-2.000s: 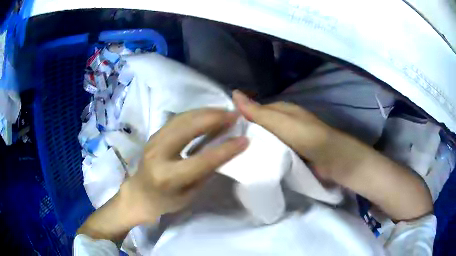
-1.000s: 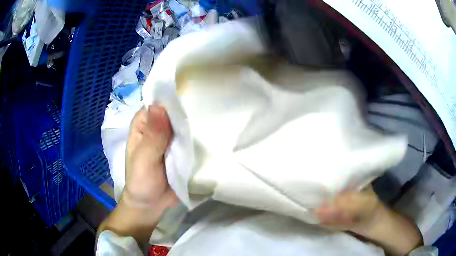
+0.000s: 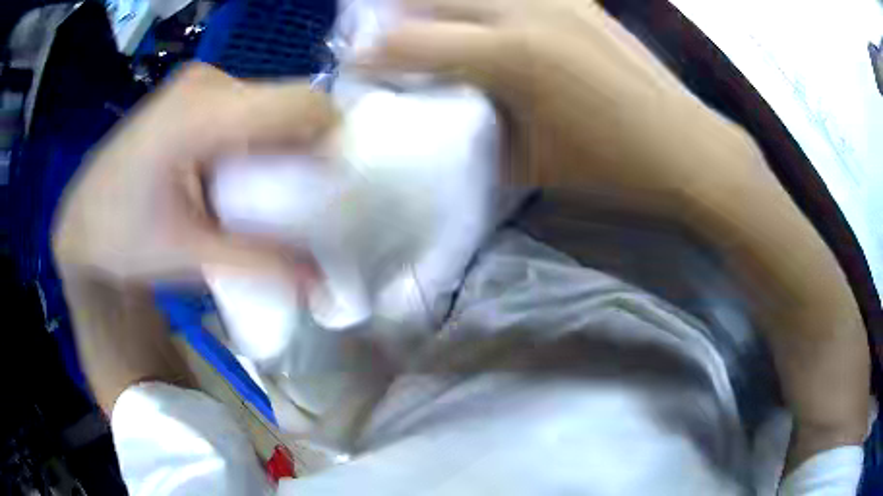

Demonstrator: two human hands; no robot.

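Note:
A bunched white fabric piece [image 3: 416, 145] is held up close to the camera, above the lap, and is blurred by motion. My left hand [image 3: 165, 184] is at the left with its fingers and thumb curled around part of the white cloth. My right hand [image 3: 455, 44] reaches in from the right at the top, its fingers at the upper edge of the cloth. Blur hides whether its fingers grip the cloth. Folds of the cloth hang below my left hand.
A blue plastic basket [image 3: 266, 39] is behind the hands, and its edge shows again at lower left. The white table [image 3: 804, 87] with a dark edge curves along the upper right. Grey and white cloth [image 3: 581, 300] covers the lap. A small red thing [image 3: 280, 464] is at the bottom.
The cloth was spread wide between both hands; now it is bunched at the upper left. My right hand has moved up and left. My left hand has moved up and left, closer to the camera.

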